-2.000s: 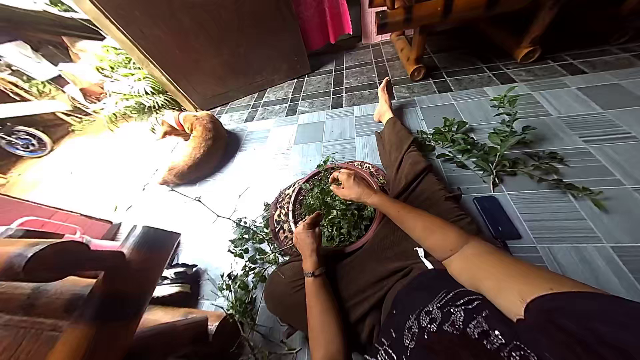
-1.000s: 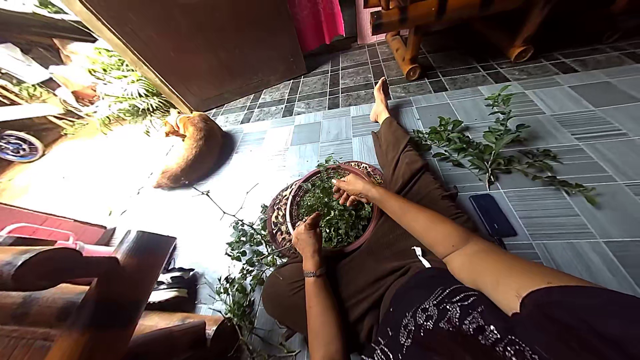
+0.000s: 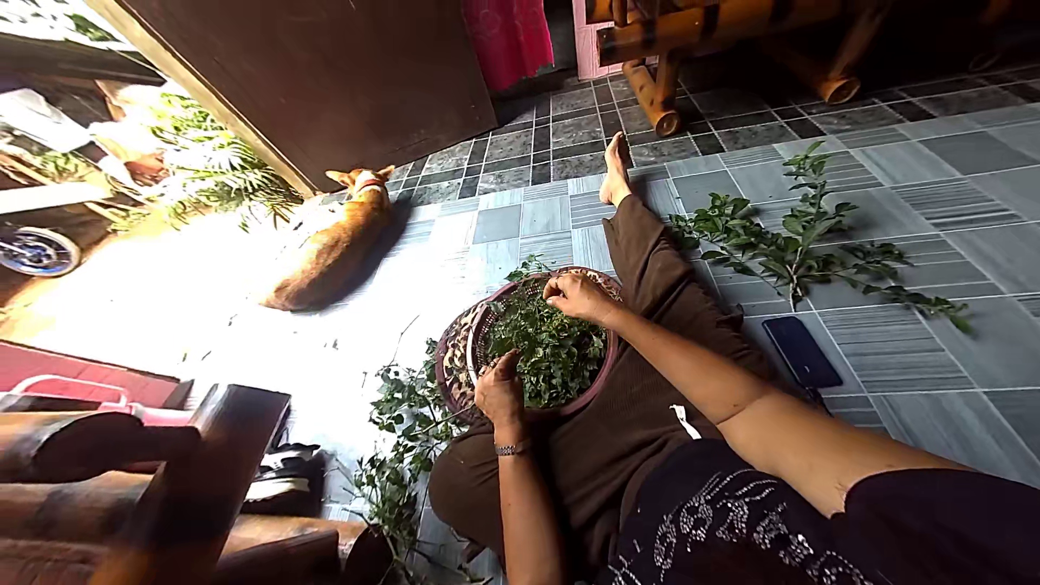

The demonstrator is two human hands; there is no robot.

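A round basket [image 3: 608,375] with a dark red rim rests at my lap, filled with small green leaves [image 3: 561,349]. At the basket's near left rim is my left hand [image 3: 500,392], a bracelet on its wrist; its fingers are closed around what looks like a thin stem, partly hidden. Over the far side of the basket my right hand [image 3: 578,296] has its fingertips pinched together; whether a leaf is between them is too small to tell. Cut leafy branches [image 3: 398,455] lie on the floor left of the basket, against my folded leg.
Another leafy branch [image 3: 796,252] lies on the tiles at right, beside a dark phone [image 3: 802,352]. A dog [image 3: 333,252] lies by the doorway. Wooden furniture [image 3: 227,455] and shoes [image 3: 284,475] are at lower left; a bamboo bench [image 3: 715,32] stands at the back.
The dog's head is now raised with its ears showing. My right hand has moved slightly away from my left hand, toward the basket's far side.
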